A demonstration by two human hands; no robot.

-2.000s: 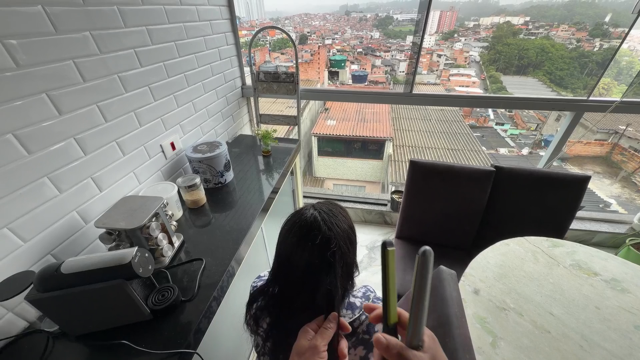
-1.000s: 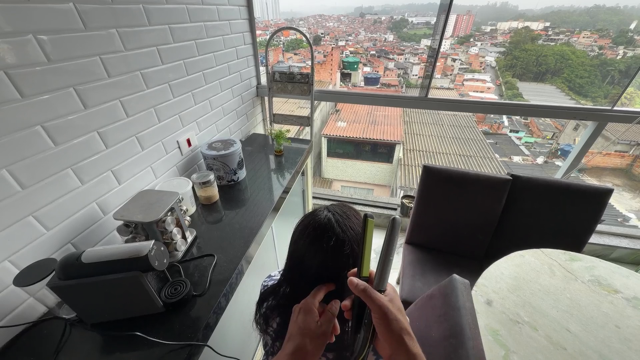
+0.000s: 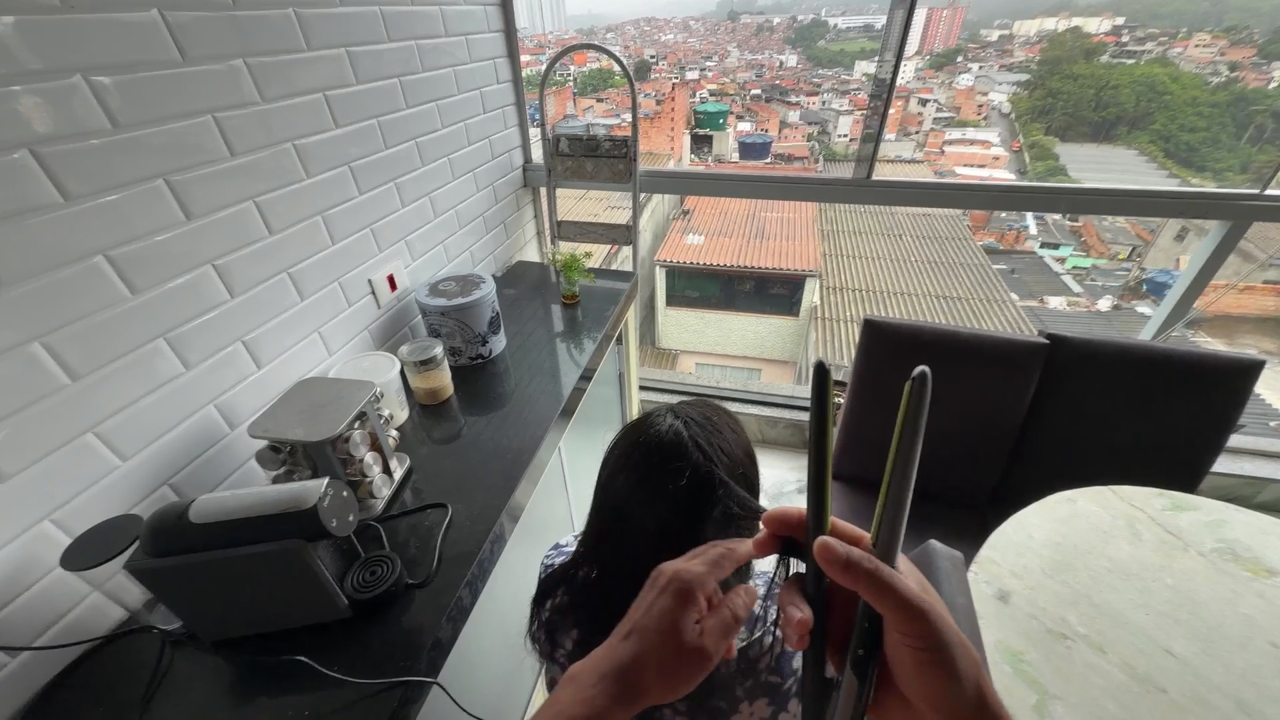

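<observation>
A person with long dark hair (image 3: 665, 480) and a floral top sits facing away, below my hands. My right hand (image 3: 900, 620) holds a hair straightener (image 3: 893, 480) upright, its two plates parted. The thumb and fingers of that hand are also around a thin lock of hair beside the near plate. My left hand (image 3: 690, 620) reaches across the person's back, its index finger extended to the lock at my right fingertips. Whether the left fingers grip any strands cannot be told.
Along the tiled wall, a black counter (image 3: 480, 480) bears a coffee machine (image 3: 250, 560), a spice rack (image 3: 330, 430), a glass jar (image 3: 427, 372), a decorated tin (image 3: 462, 318) and a small plant (image 3: 571, 272). Dark chairs (image 3: 940, 430) and a round marble-look table (image 3: 1130, 600) stand at right, before the window.
The straightener and my right hand have moved right, away from the head. My left hand has come up from the lower hair to the lock by my right fingers.
</observation>
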